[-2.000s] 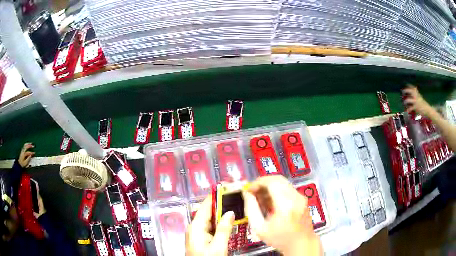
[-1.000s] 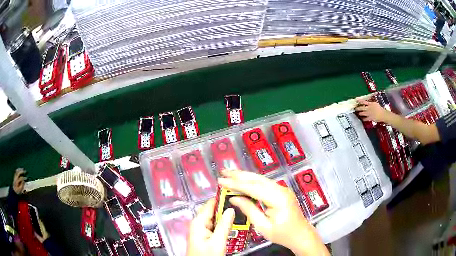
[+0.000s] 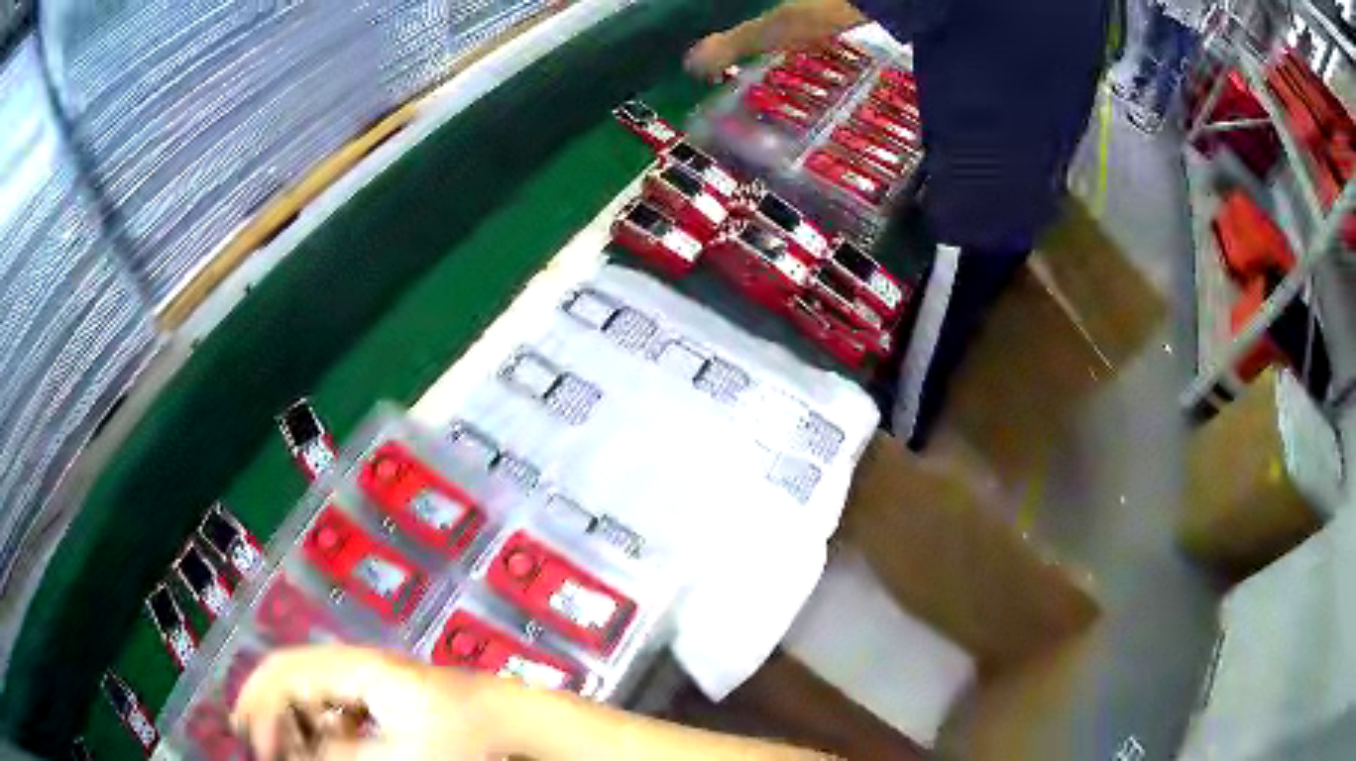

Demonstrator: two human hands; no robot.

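Observation:
My right hand (image 3: 350, 699) is blurred at the bottom left, over the near part of the clear blister tray (image 3: 390, 632). Its fingers curl over something dark that I cannot make out, and the picture's edge cuts it off. My left hand is out of view. The tray holds red phones lying back up, with round rings and white labels, such as this red phone (image 3: 562, 592). The white parts tray (image 3: 677, 468) lies beside it with grey phone-shaped outlines.
The green conveyor (image 3: 372, 283) carries spaced phones. Piled red phones (image 3: 759, 245) lie beyond the white tray. Another worker's dark-clothed body (image 3: 1004, 119) stands beyond them. An open brown carton (image 3: 952, 550) is at right. Stacked trays (image 3: 223, 149) rise at left.
The view has swung to the right and tilted, bringing the carton and the other worker into sight. My left hand and the phone with the yellow frame no longer show.

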